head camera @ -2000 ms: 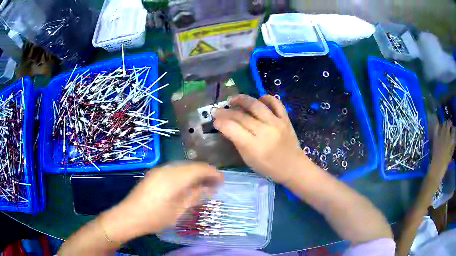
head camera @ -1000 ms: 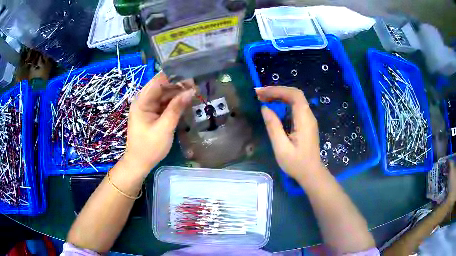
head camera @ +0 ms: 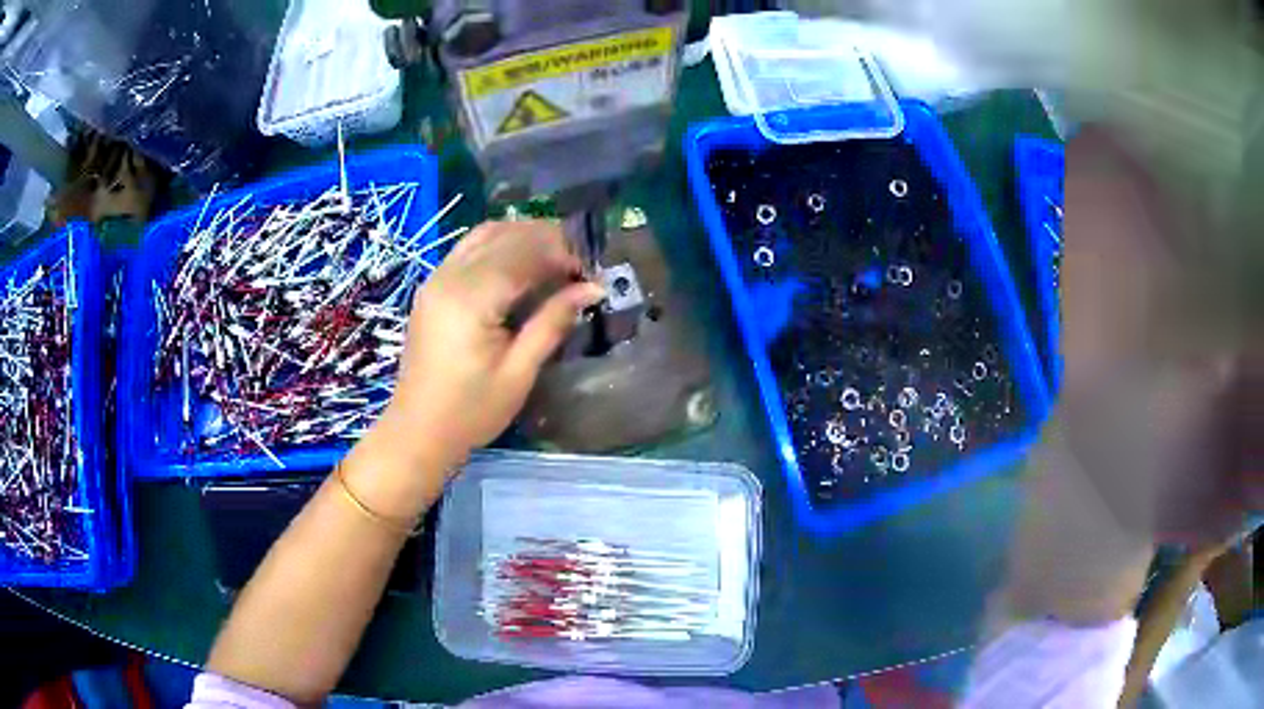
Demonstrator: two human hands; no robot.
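Note:
My left hand (head camera: 499, 326) is at the die, thumb and fingers pinched together at its left side. They close on a sleeved lead, mostly hidden by the fingers; only a small pale bit shows at the tips. The silver die (head camera: 622, 287) shows its right hole, and its left part is covered. The narrow punch (head camera: 591, 238) of the bench press (head camera: 575, 97) is down close to the die. My right forearm (head camera: 1095, 374) is a large blur rising at the right; its hand cannot be made out.
The clear plastic box (head camera: 464, 609) holds rows of red-and-white leads near my body. The lead tray (head camera: 427, 173) is left of the press; the ring tray (head camera: 818, 519) is right of it. Another blue tray (head camera: 104, 540) is far left. A dark flat object (head camera: 264, 533) lies below the lead tray.
My left hand has moved right and down onto the die with the lead. My right hand has left the ring tray's edge, and its arm has swung up and right. The punch now shows close to the die.

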